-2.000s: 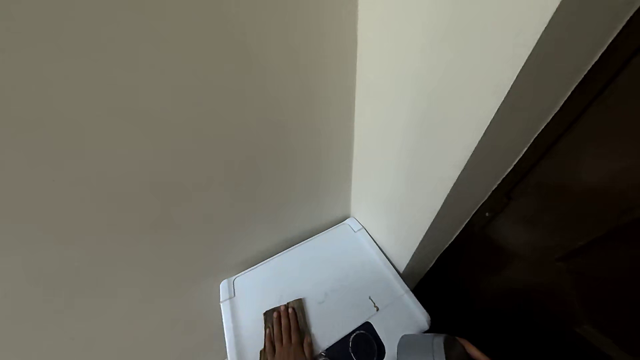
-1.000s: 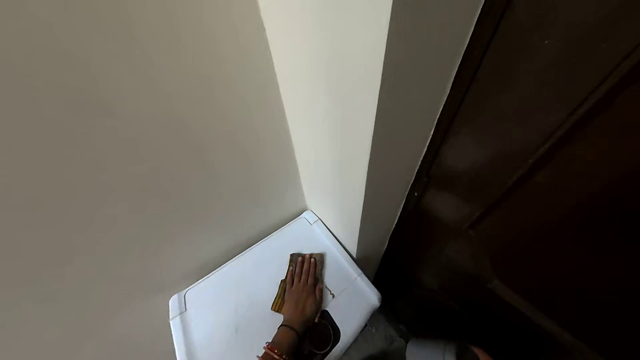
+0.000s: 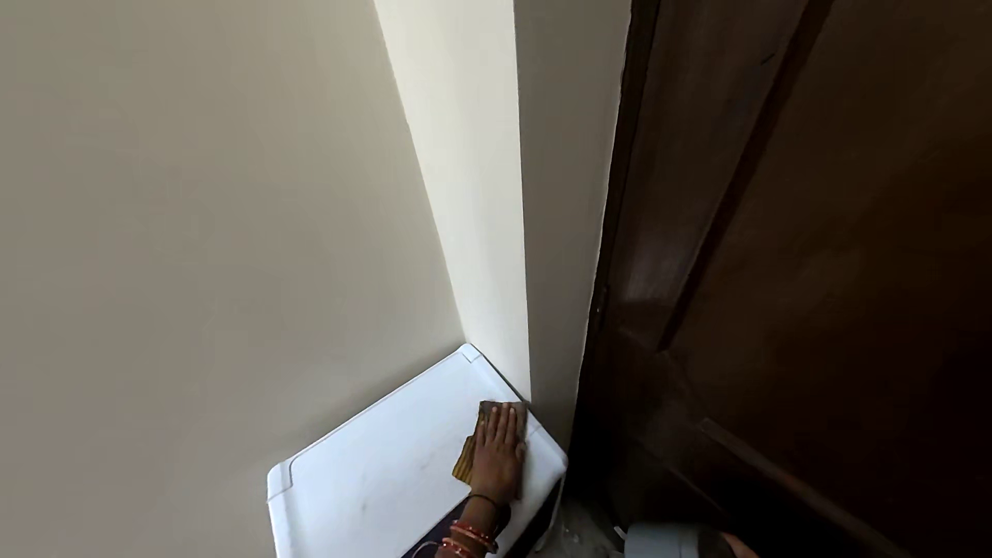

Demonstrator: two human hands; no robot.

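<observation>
My left hand (image 3: 497, 457), with red bangles and a dark band at the wrist, lies palm down on a brown and yellow striped cloth (image 3: 463, 463). The cloth rests on the white top of what looks like an appliance (image 3: 372, 457), close to its right edge. Beside my left wrist, a dark panel (image 3: 443, 531) on the white top is partly hidden by the arm. At the bottom edge, only a bit of my right hand (image 3: 740, 545) shows, at the end of a grey rounded object (image 3: 661, 541) that it appears to hold.
A beige wall (image 3: 217, 232) runs behind the white top and meets a pale pillar (image 3: 473, 170) at its back corner. To the right stands a dark brown wooden door (image 3: 814, 271). Grey floor (image 3: 573, 531) shows low down between the white top and the grey object.
My left hand and the cloth have moved across the white top to its right edge. The small yellowish marks or bits seen there earlier no longer show. The view has turned right.
</observation>
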